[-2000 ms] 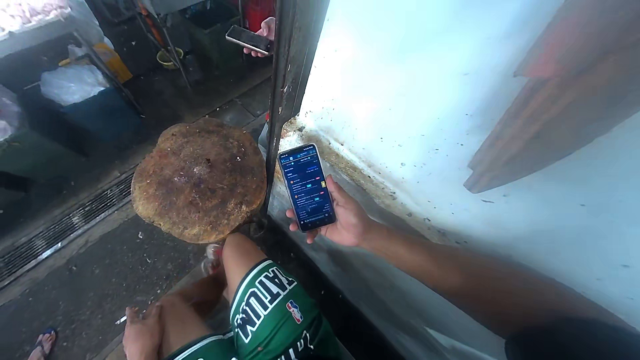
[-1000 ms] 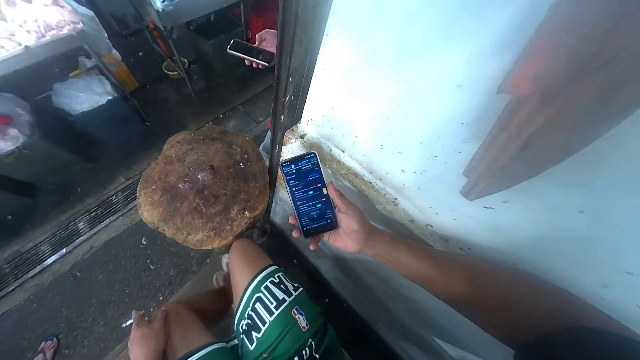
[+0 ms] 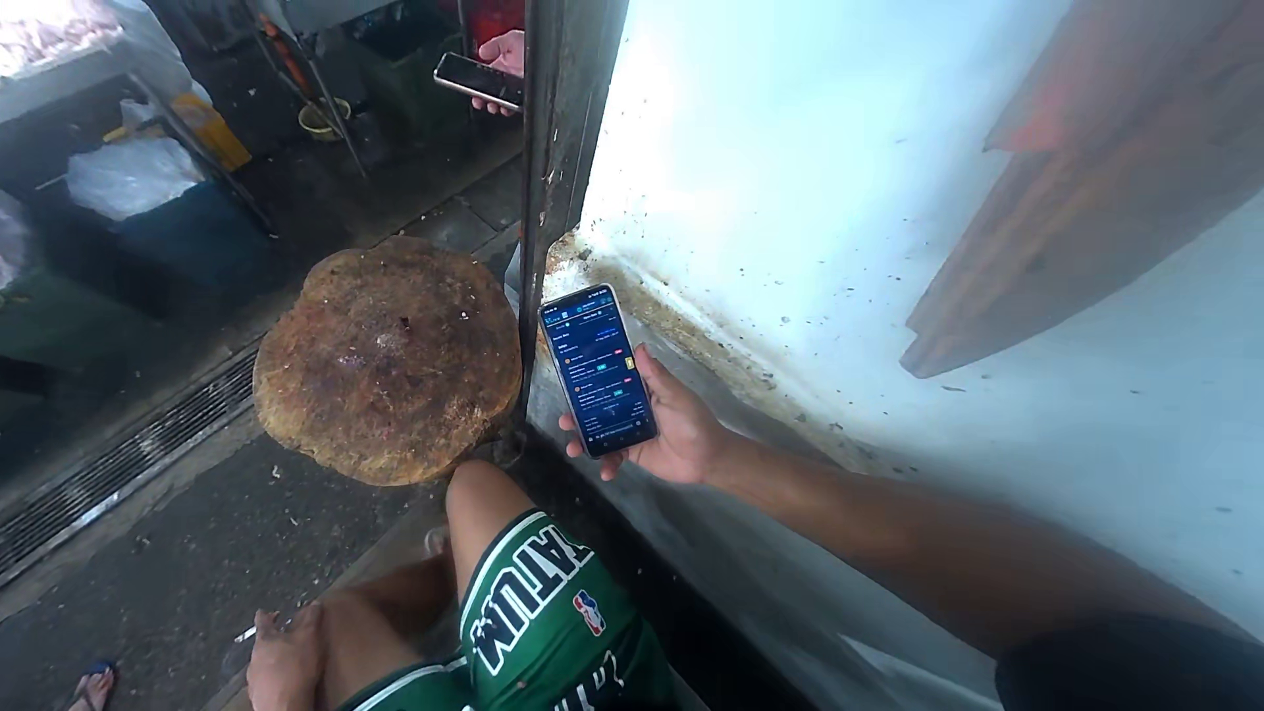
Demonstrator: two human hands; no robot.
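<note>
My right hand (image 3: 671, 420) holds a smartphone (image 3: 598, 370) upright in front of the wall's base, its lit screen facing me with dark blue rows of text. My left hand (image 3: 284, 657) rests on my knee at the lower left, with a cigarette (image 3: 245, 634) between its fingers. Green basketball shorts (image 3: 553, 612) with white lettering cover my thighs. Just left of the phone is a thick round wooden chopping block (image 3: 390, 360), its top brown and stained.
A dark door post (image 3: 538, 197) stands between block and pale wall (image 3: 770, 197). Beyond it, another person's hand (image 3: 504, 59) holds a phone (image 3: 479, 81). A floor drain grate (image 3: 138, 454) runs at left, near a sandalled foot (image 3: 94, 686). A plastic bag (image 3: 133, 176) lies on a bin.
</note>
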